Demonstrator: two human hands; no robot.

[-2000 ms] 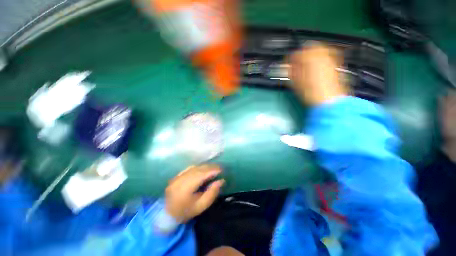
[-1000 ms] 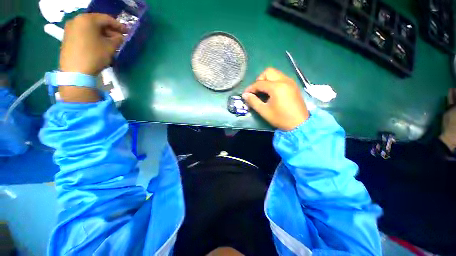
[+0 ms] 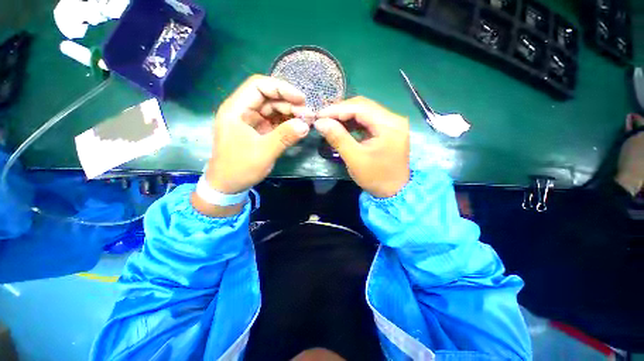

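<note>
My left hand [image 3: 251, 137] and my right hand [image 3: 374, 144] meet at the fingertips in front of me. Thumbs and forefingers pinch a tiny part [image 3: 311, 117] between them; its shape is mostly hidden. A small dark unit [image 3: 328, 150] shows just below my right fingers, partly covered; I cannot tell its details. The round screw plate [image 3: 308, 70], speckled with a dark rim, lies behind the fingertips, its near part hidden. The blue-purple parts bin [image 3: 130, 42] stands at the upper left with silvery slivers [image 3: 168, 46] inside.
The black compartment tray [image 3: 487, 35] with units lies at the upper right. Tweezers [image 3: 416, 92] lie by a white piece [image 3: 450, 125]. A pad sheet [image 3: 123, 139], white wipes [image 3: 85, 17] and a white tube [image 3: 75, 51] are left. Binder clips [image 3: 539, 194] grip the bench edge. Another person's arm [image 3: 630, 166] shows right.
My left hand has moved from the parts bin to the centre and met my right hand. My right hand has shifted slightly left, and its fingertips have left the dark unit.
</note>
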